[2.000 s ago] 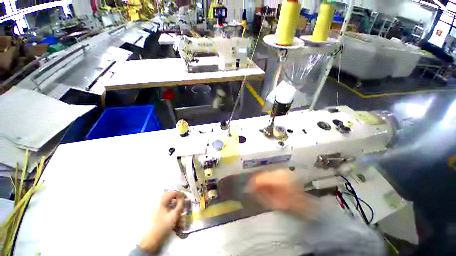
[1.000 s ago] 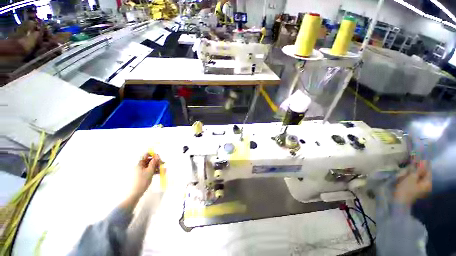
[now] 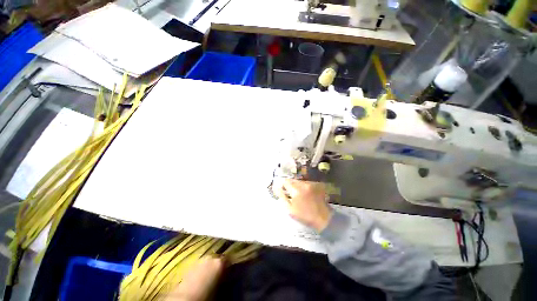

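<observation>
The sewing machine head [image 3: 412, 141] is right of centre, with its presser foot and needle area [image 3: 301, 167] at the left end. My right hand [image 3: 307, 201] is at the needle area with its fingertips drawn together just below the foot; whether they pinch anything is hidden. My left hand [image 3: 197, 281], blurred and cut off by the bottom edge, is at a bundle of loose yellow webbing strips [image 3: 156, 264] by my lap. Its fingers are not clear.
More yellow strips [image 3: 73, 167] hang along the table's left edge. The white table [image 3: 188, 153] lies left of the machine. Blue bins stand at lower left [image 3: 88, 282] and beyond the table [image 3: 224, 67]. Red and black tools [image 3: 461, 240] lie at right near a black cable. White sheets [image 3: 118, 41] lie upper left.
The view has turned left and down. My right hand has moved from the handwheel to the needle area. My left hand has gone from the tabletop, with a short yellow piece, to the bundle.
</observation>
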